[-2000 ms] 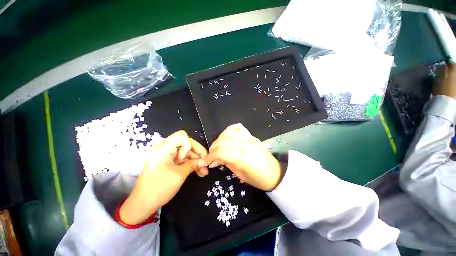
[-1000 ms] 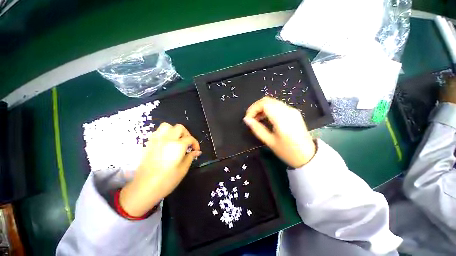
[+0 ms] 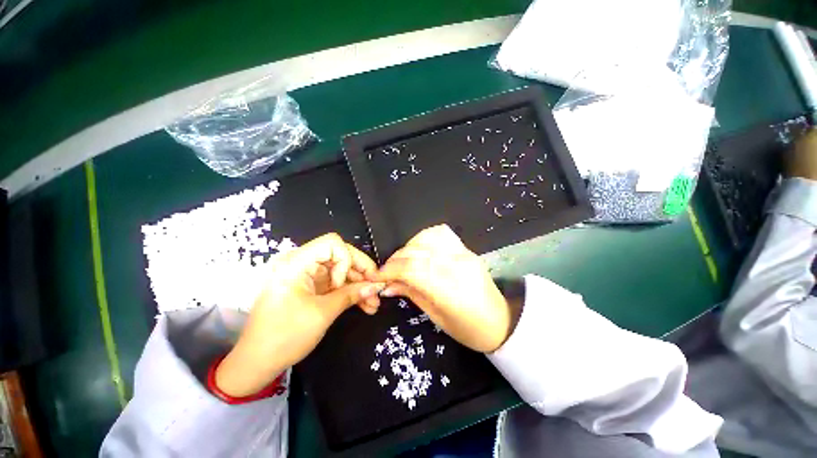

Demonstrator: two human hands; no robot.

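Note:
My left hand (image 3: 300,300) and my right hand (image 3: 452,286) meet fingertip to fingertip above the back edge of the near tray (image 3: 340,420). The fingers are pinched around something too small and covered to make out clearly. Small white star-like pieces (image 3: 409,380) lie in a loose pile in the near tray. The right tray (image 3: 412,201) holds scattered thin silvery pins (image 3: 511,165) and lies tilted over the left tray (image 3: 305,197). A dense heap of tiny white parts (image 3: 202,255) covers much of the left tray, partly behind my left hand.
A crumpled clear bag (image 3: 242,134) lies beyond the left tray. A bag of grey pins (image 3: 618,197) with a green sticker is right of the trays, below a large white packet (image 3: 591,40). At the far right are another person's sleeve (image 3: 775,277) and a dark tray (image 3: 743,179).
My right hand has moved from over the right tray back to my left hand. My left hand has shifted slightly right, and the fingertips of both hands now meet, much as two seconds ago.

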